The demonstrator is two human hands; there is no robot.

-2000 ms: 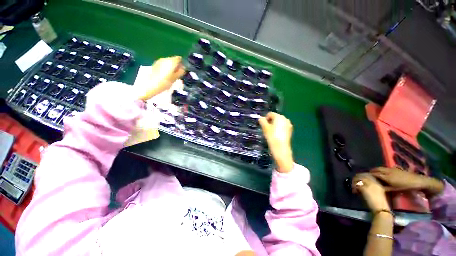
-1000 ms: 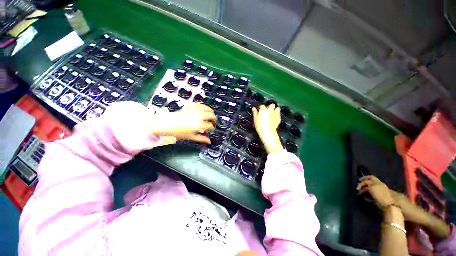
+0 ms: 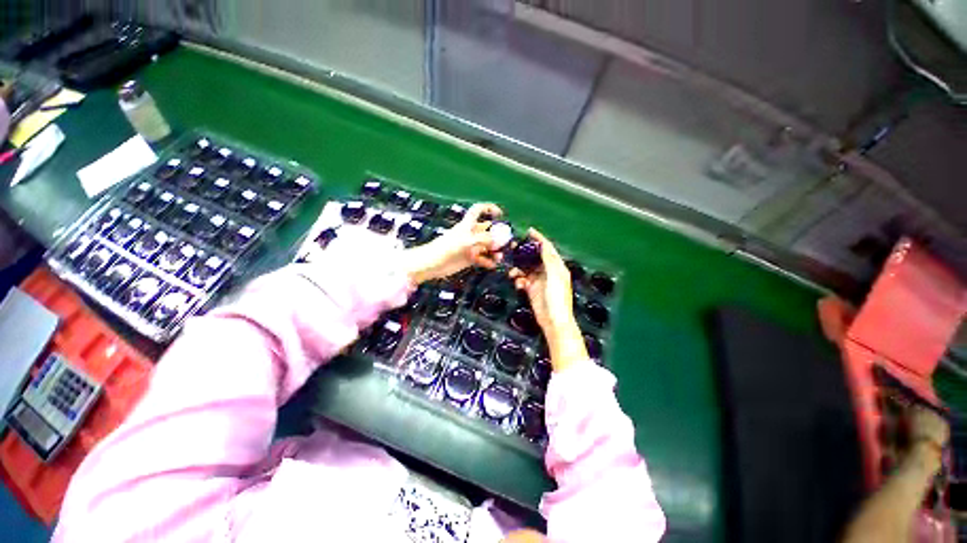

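Note:
My left hand (image 3: 474, 242) holds a small round unit (image 3: 499, 235) with a bright face, raised over the middle of the blister tray. My right hand (image 3: 543, 278) holds a dark round unit (image 3: 526, 254) right beside it; whether the two units touch I cannot tell. Below lies a clear blister tray (image 3: 454, 416) with rows of round black glossy units, overlapping at its left with more rows of units. My forearms and sleeves hide part of the rows.
Another filled blister tray (image 3: 170, 321) lies at left, near a white paper slip (image 3: 117, 165) and a small bottle (image 3: 143, 111). A calculator (image 3: 58, 398) sits on a red-orange bin (image 3: 122, 384). At right are a black mat (image 3: 783, 424), a red-orange case (image 3: 909, 308) and another person's arm (image 3: 899, 490).
Both hands have risen from the tray and come together, each now with a round unit. The neighbour's hand has moved from the black mat to the red-orange case. The camera view has shifted.

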